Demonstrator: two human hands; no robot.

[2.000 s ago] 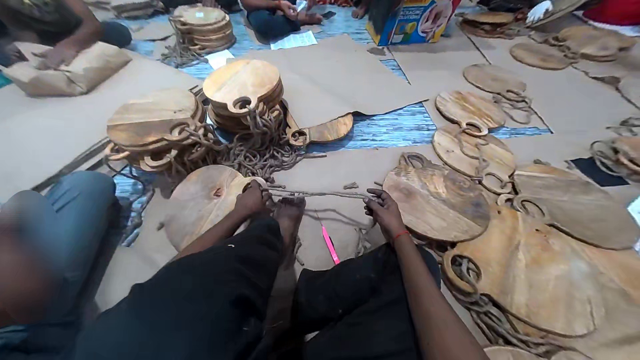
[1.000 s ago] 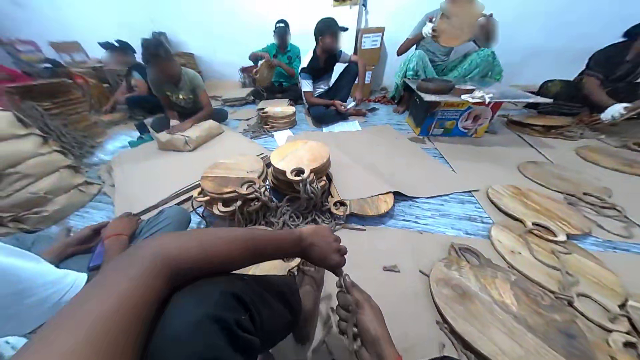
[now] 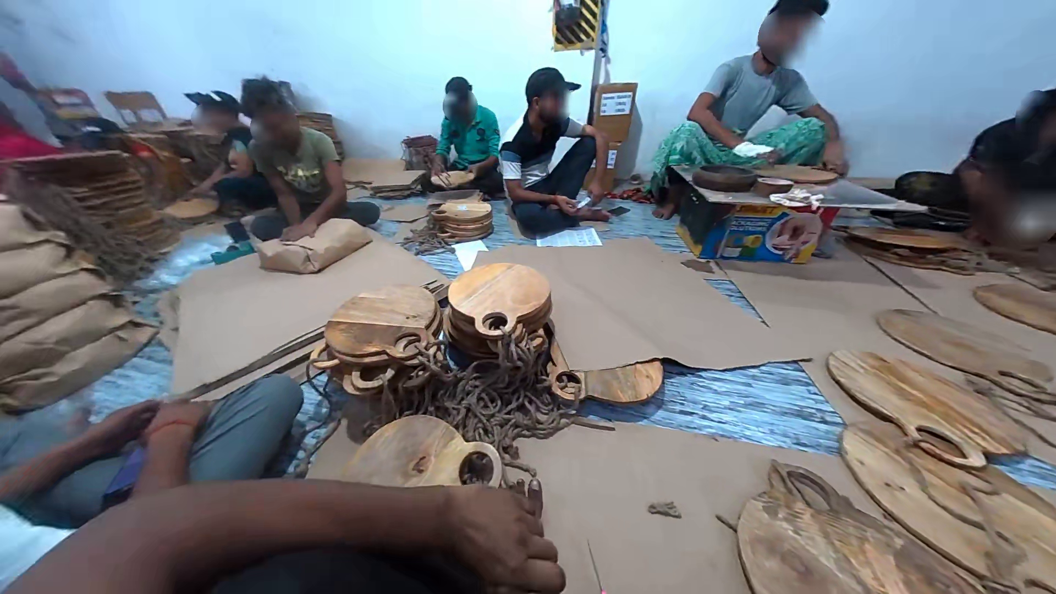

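Note:
My left hand point(image 3: 507, 540) is at the bottom centre with its back toward me and its fingers curled; whether it grips anything is hidden. My right hand is out of view. Just beyond my left hand lies a round wooden board point(image 3: 408, 454) with a ring handle, partly covered by my forearm. A tangle of brown rope point(image 3: 487, 396) spreads behind it, against two stacks of round wooden boards, the left stack point(image 3: 381, 318) and the right stack point(image 3: 499, 293). A short piece of rope point(image 3: 664, 509) lies on the cardboard to the right of my hand.
More round boards point(image 3: 924, 404) with rope lie along the right side. Cardboard sheets point(image 3: 643, 289) cover parts of the floor. Several people sit around; one person's knee point(image 3: 264, 421) is close at left. A printed box point(image 3: 751, 235) bears a tabletop with bowls. A paper-wrapped parcel point(image 3: 313, 246) lies back left.
The view has tilted up. Two seconds ago both hands held a rope stretched between them; one second ago they were close together. Now my right hand is out of view.

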